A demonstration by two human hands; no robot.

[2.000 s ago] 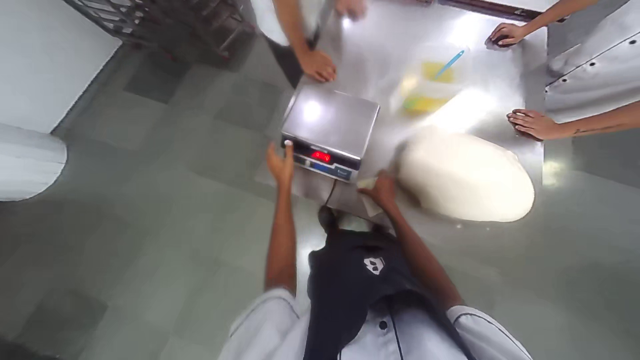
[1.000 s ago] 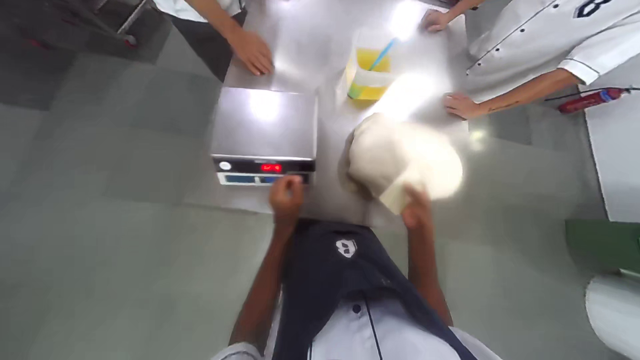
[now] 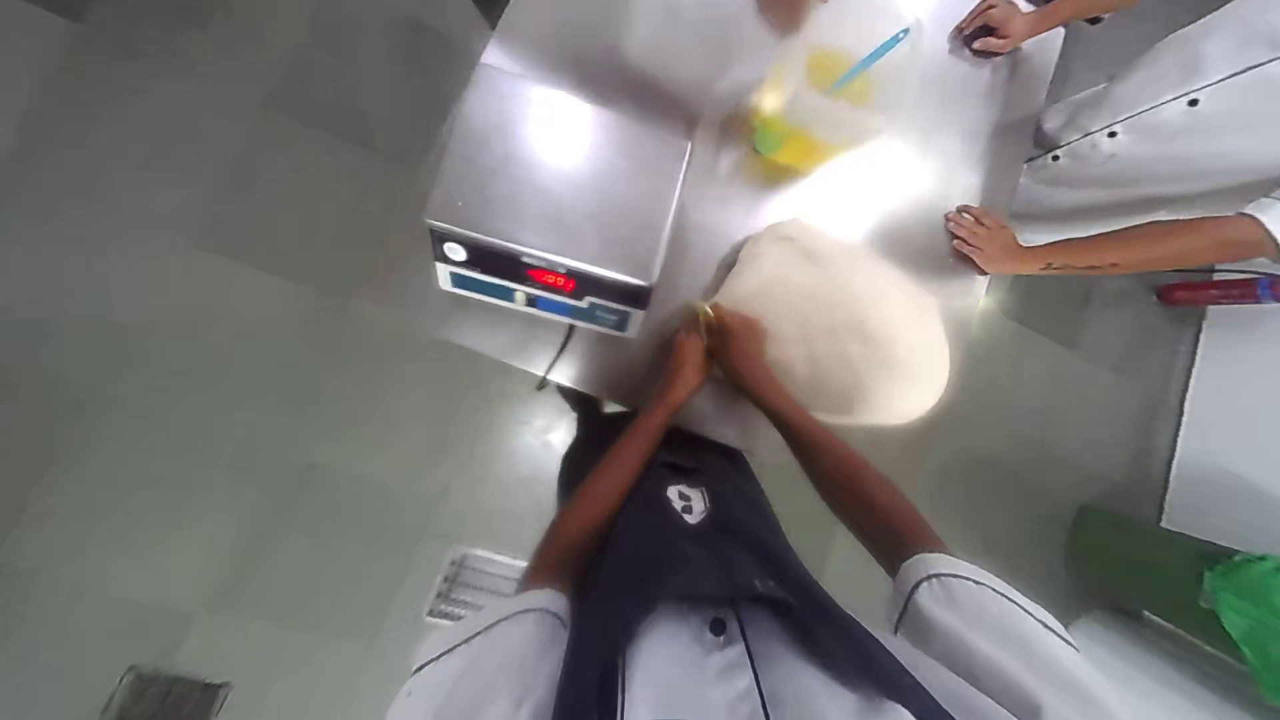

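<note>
Between the scale and the dough, my left hand and my right hand meet at the near edge of the steel table. A small yellowish thing shows at their fingertips, too blurred to name; which hand grips it is unclear. A large pale mound of dough lies right beside my right hand. To the left of my hands stands a digital scale with a bare steel platform and a lit red display.
Behind the dough stands a clear container with yellow contents and a blue-handled utensil. A co-worker's hands rest on the right edge of the steel table. A black cable hangs below the scale.
My right hand has moved off the dough's near side to its left side. My left hand has left the scale's front, and the two hands have come together.
</note>
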